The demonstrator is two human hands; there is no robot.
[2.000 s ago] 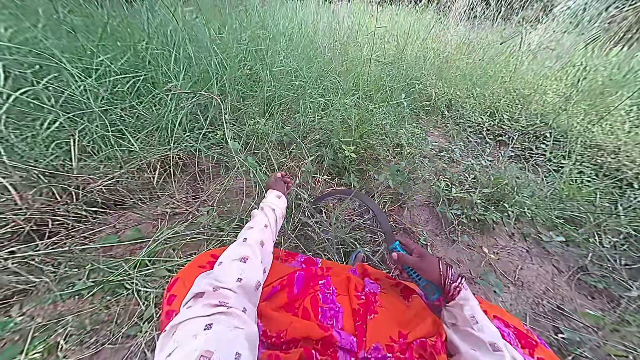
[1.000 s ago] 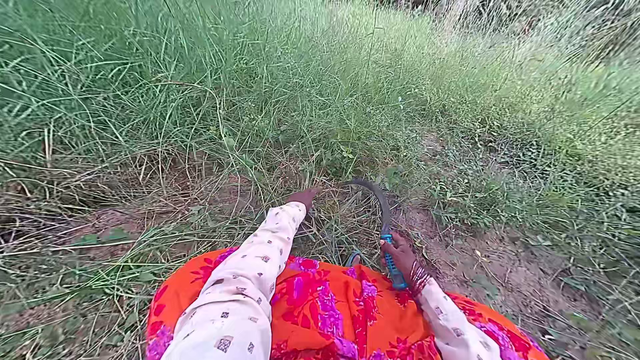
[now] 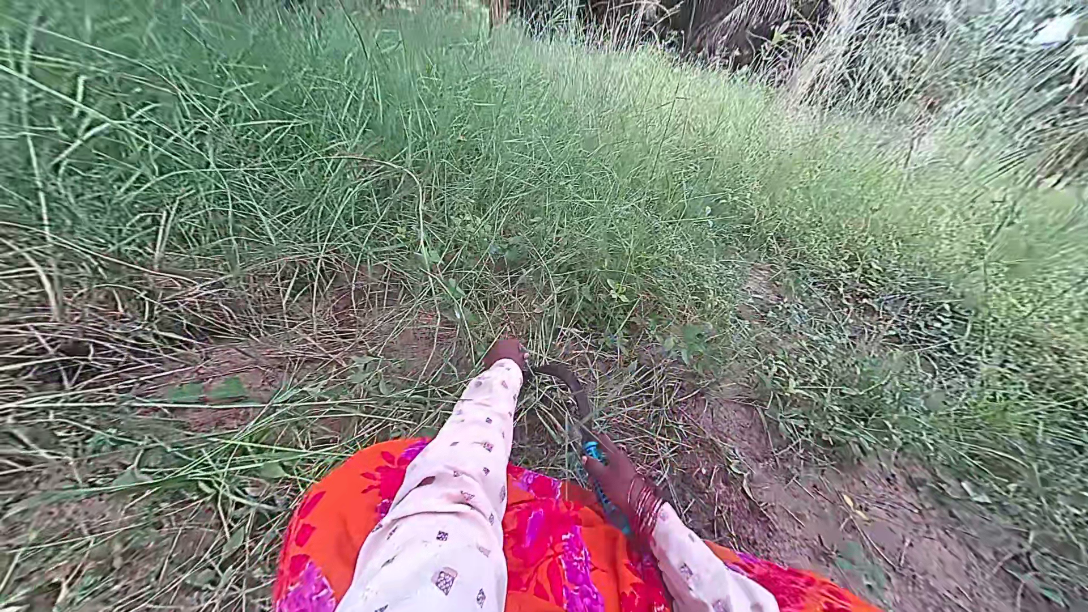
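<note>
My right hand point(image 3: 614, 478), with dark red bangles at the wrist, is closed around the blue handle of a sickle point(image 3: 571, 381). The curved metal blade reaches up and left, its far end close beside my left hand point(image 3: 507, 350). That left hand is low at the base of the green grass point(image 3: 544, 255), fingers curled; whether stems are inside it is too small to tell. Cut or flattened grass stems point(image 3: 297, 416) lie to the left of my patterned sleeve.
An orange and pink floral cloth point(image 3: 544, 544) covers my lap. Bare brown soil point(image 3: 867, 518) shows at the lower right. Taller grass stands ahead and to both sides, with dry brush point(image 3: 858, 59) at the back right.
The sickle blade has moved left, closer to my left hand, since the frame of one second ago. My right hand still holds the handle.
</note>
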